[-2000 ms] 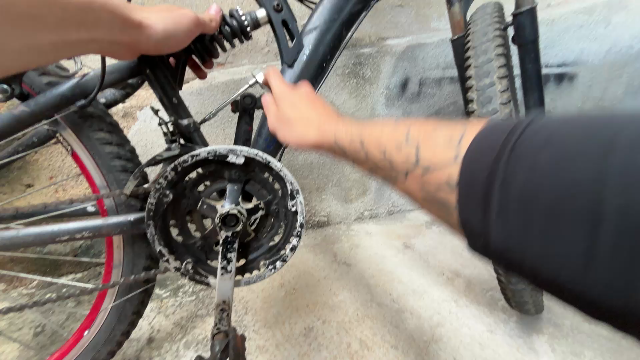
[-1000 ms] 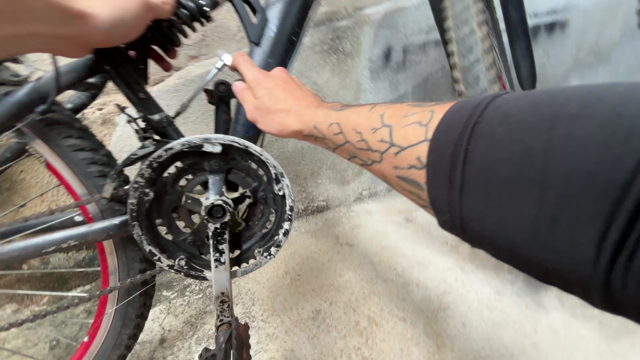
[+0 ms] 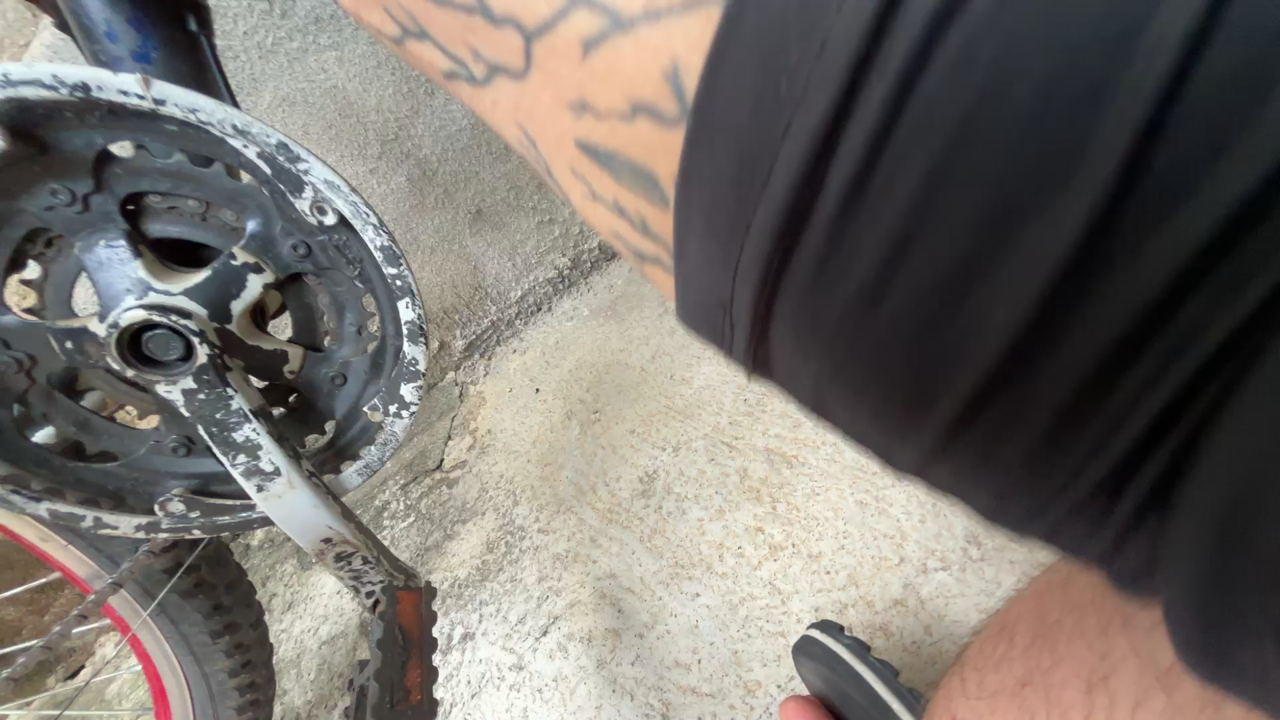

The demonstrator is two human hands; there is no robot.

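The tattooed right forearm (image 3: 580,120), in a black sleeve (image 3: 930,300), crosses the upper part of the view; my right hand is beyond the top edge. My left hand is not in view. At the left stands a bicycle's worn black-and-white chainring set (image 3: 390,290), with the crank arm (image 3: 270,480) slanting down to the right. A pedal with an orange reflector (image 3: 410,645) hangs at its lower end. The crank bolt (image 3: 163,345) sits in the hub of the crank. What either hand holds or touches is hidden.
Behind the chainrings is a dark frame tube (image 3: 150,45). The rear tyre (image 3: 225,630) with a red-striped rim shows at lower left. Rough concrete (image 3: 620,450) meets a wall. A bare leg (image 3: 1060,650), a black sole-like edge (image 3: 850,670) and a fingertip or toe show at the bottom.
The view has moved much closer to the crank and down. Both hands, earlier at the frame and the shock spring, have left the view. The crank arm now slants more to the right.
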